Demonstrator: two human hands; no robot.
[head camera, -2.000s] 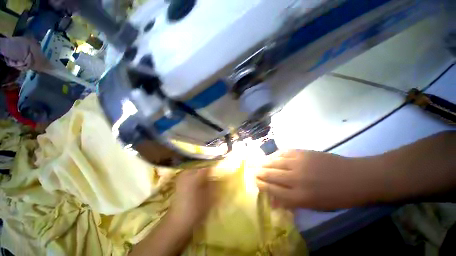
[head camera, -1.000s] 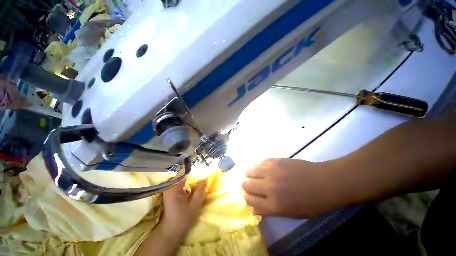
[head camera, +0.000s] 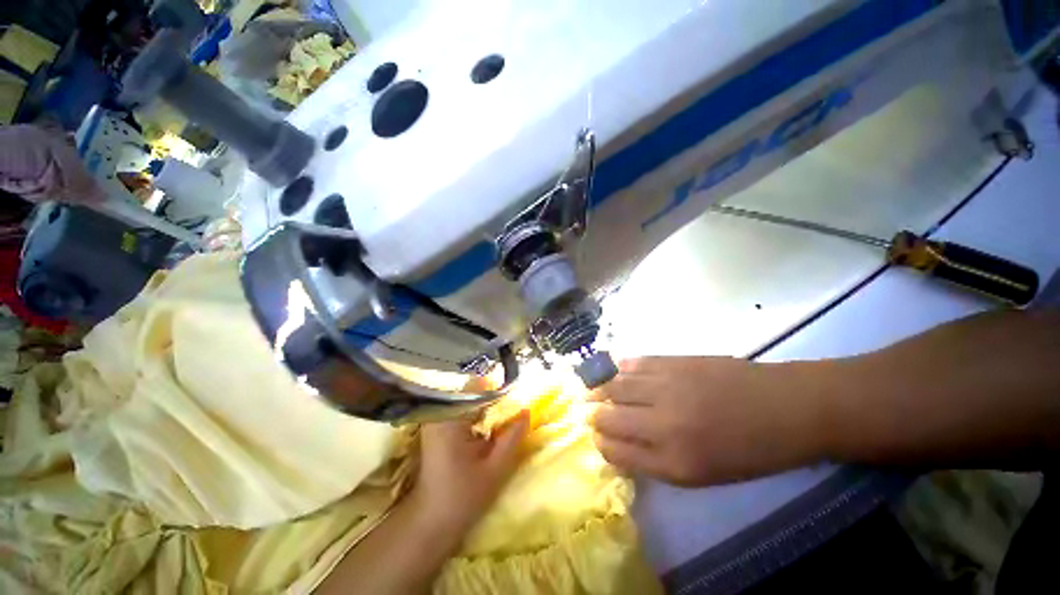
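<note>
A pale-yellow gathered garment (head camera: 541, 494) lies under the needle area of the white sewing machine (head camera: 465, 151) and spreads in a crumpled heap to the left. The needle area is washed out by the bright lamp. My left hand (head camera: 465, 471) lies on the garment left of the needle, its thumb and fingers pinching a puckered fold. My right hand (head camera: 686, 421) rests at the garment's right edge beside the needle area, fingers curled onto the cloth; its fingertips are lost in glare. A curved metal guard (head camera: 337, 378) partly hides the seam.
A screwdriver (head camera: 965, 267) lies on the machine bed at the right. A ruler-marked grey table edge (head camera: 790, 529) runs below my right forearm. Behind at the left are a grey motor-like unit (head camera: 87, 262), part of a person in a pinkish sleeve and piled cloth.
The view has shifted, so the machine and screwdriver appear further right than one second ago. Both hands stay on the garment by the needle, and slightly more gathered cloth shows below them.
</note>
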